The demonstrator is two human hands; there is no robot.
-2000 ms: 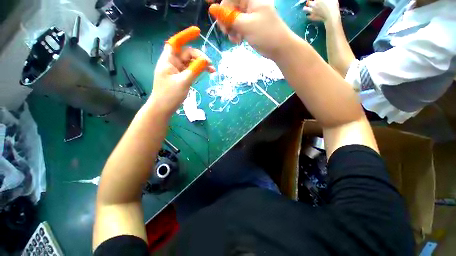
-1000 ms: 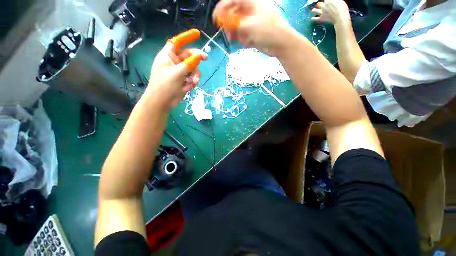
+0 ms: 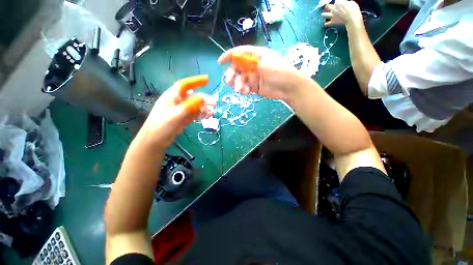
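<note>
My left hand, orange cots on its thumb and index finger, is pinched on a white wire string with small white beads. My right hand, also with orange cots, is curled over the string's upper part; its fingertips seem closed on a strand but partly hide it. Loose loops lie on the bench below and between the hands. A small white piece lies under my left fingertips. The black plastic housing, with a pale ring in its middle, sits beside my left forearm, which partly covers it.
A large dark cylinder leans at left, near a flat black phone. Bagged black parts and a calculator are at far left. A white wire bundle lies near another person's hand. An open carton stands below right.
Both hands have come down toward the bench's near edge. The large fluffy white bundle is gone from beside my right forearm; a smaller-looking white coil shows farther right.
</note>
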